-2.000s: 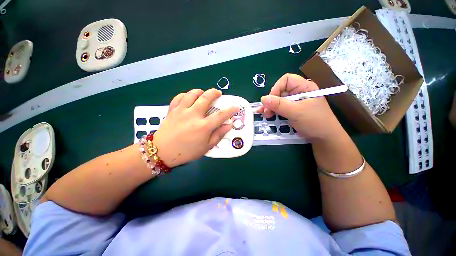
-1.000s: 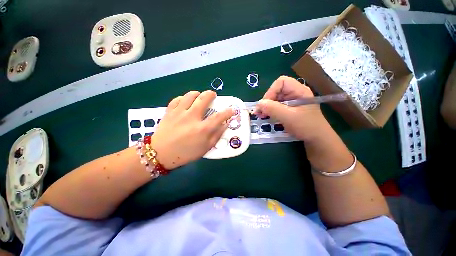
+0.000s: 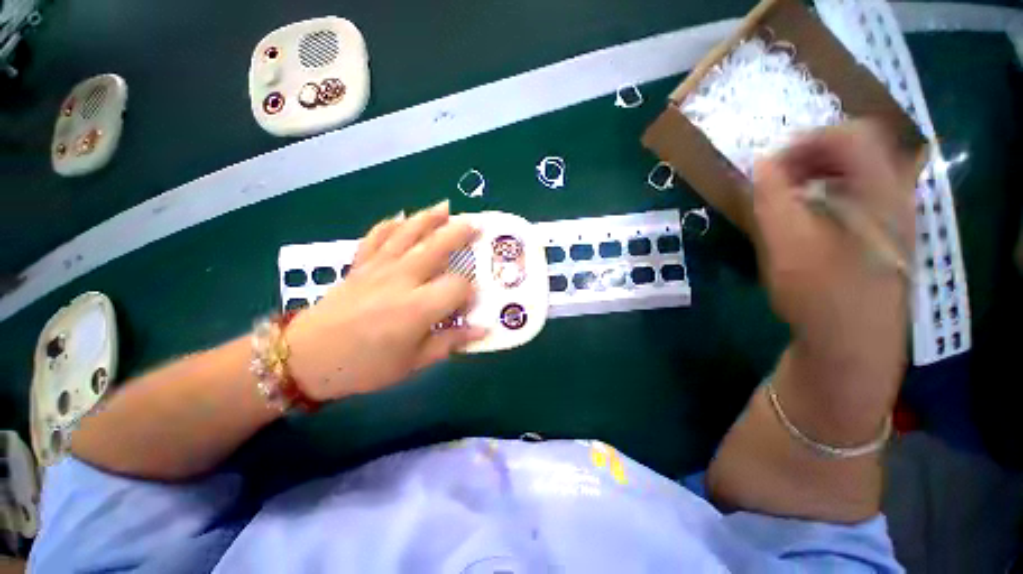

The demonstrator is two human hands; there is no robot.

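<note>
A cream plastic housing point(image 3: 525, 294) lies on a white carrier strip point(image 3: 680, 259) with two rows of dark openings. It shows grille slots and round openings with reddish-copper details. My left hand point(image 3: 381, 308) rests over the housing's left side, its fingers spread on the shell. My right hand point(image 3: 836, 224) is raised at the near side of the open cardboard box point(image 3: 718, 168), motion-blurred. It holds the tweezers point(image 3: 858, 222), which are also blurred; their tips are not clear. White rings point(image 3: 763, 101) fill the box.
Several loose rings point(image 3: 550, 172) lie on the green surface beyond the strip. Two cream housings point(image 3: 337, 90) sit beyond the pale edge strip point(image 3: 449, 112). More shells point(image 3: 73, 336) are at the far left. Spare perforated strips point(image 3: 948, 303) lie right of the box.
My right hand has moved right, from beside the housing to the box. The part of the strip it covered now shows. The housings beyond the pale strip have shifted right in view.
</note>
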